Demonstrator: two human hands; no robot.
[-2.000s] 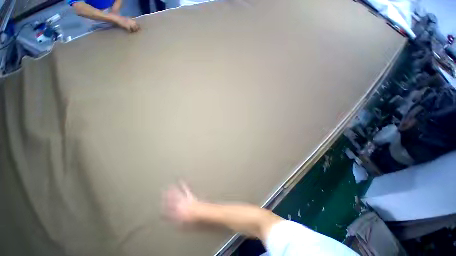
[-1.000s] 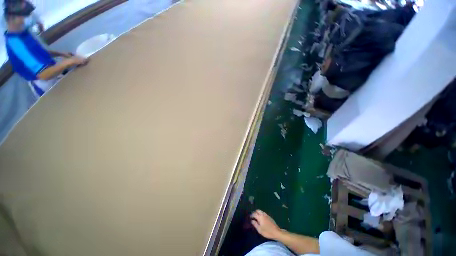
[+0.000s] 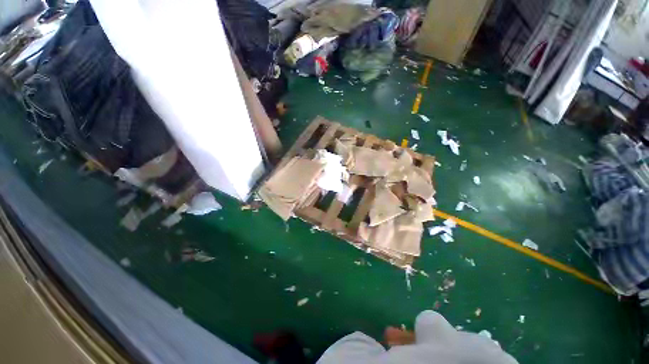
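The lay of tan fabric (image 3: pixel 32 313) shows only at the left edge, with its layered side beside a blurred grey-blue table edge (image 3: pixel 107 263). A small patch of skin (image 3: pixel 398 335) shows at the bottom beside my white sleeve. It belongs to my right arm or hand, and its fingers cannot be made out. My left hand is out of the picture. No hand is seen touching the fabric.
A wooden pallet (image 3: pixel 329 133) holds tan offcuts (image 3: pixel 388 234) and white scraps. A tall white panel or block (image 3: pixel 188 85) stands left of it, beside dark fabric bundles (image 3: pixel 85 78). Scraps litter the green floor (image 3: pixel 242 277). Striped bundles (image 3: pixel 619 213) lie right.
The view has swung right, from the table to the floor and pallet. The second worker has left the picture. My right hand, first over the fabric, then beside the table, is now hardly visible.
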